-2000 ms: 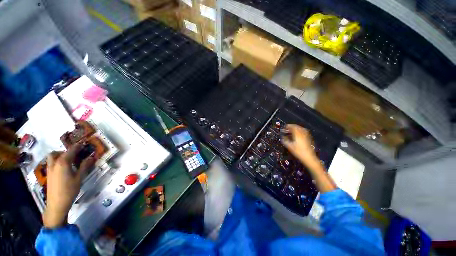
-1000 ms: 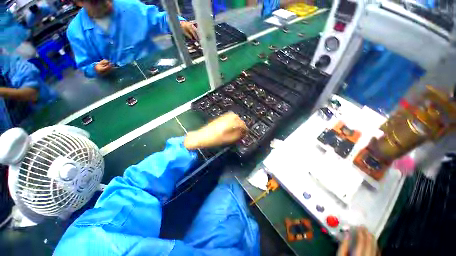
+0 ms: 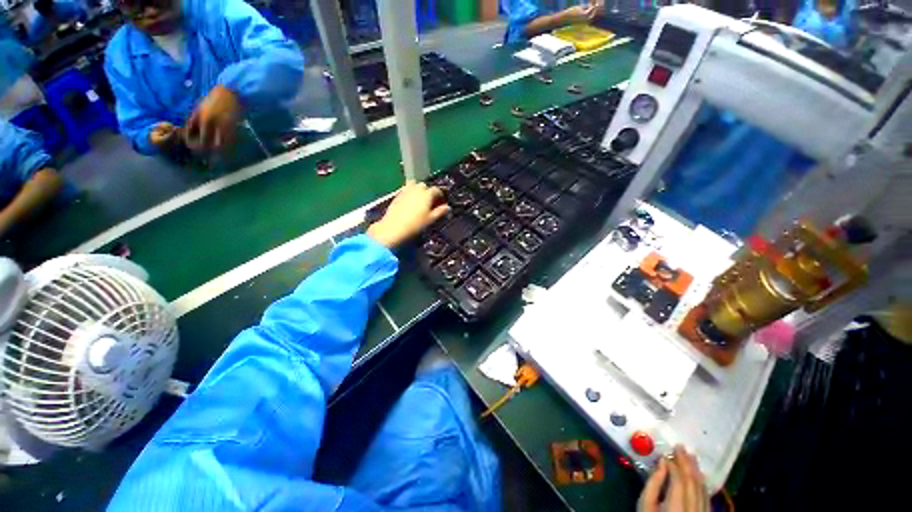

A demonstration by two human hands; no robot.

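My left hand [image 3: 405, 215] is at the left edge of the black blister tray [image 3: 535, 203], fingertips at its pockets. Whether it holds a part is hidden. Several small dark parts with shiny rings [image 3: 505, 265] lie in the near and left pockets. My right hand [image 3: 678, 485] is cut off by the bottom edge, with bent fingertips at the front edge of the white press base [image 3: 560, 345], beside the red button [image 3: 641, 443]. What is under its fingers is hidden. The brass press head [image 3: 745, 300] hangs over the base, above an orange-brown plate. An orange-brown fixture with a dark centre [image 3: 650, 285] lies left of it.
A green conveyor [image 3: 260, 215] with scattered parts runs behind the tray, past a pale upright post [image 3: 403, 100]. A white fan [image 3: 90, 350] stands at left. A spare fixture plate [image 3: 578, 462] and an orange-handled tool [image 3: 524, 378] lie before the press. People in blue are across the conveyor.
My left hand has moved from the tray's near part to its left edge farther back. More of my right hand shows at the base's front edge. The view has shifted slightly.
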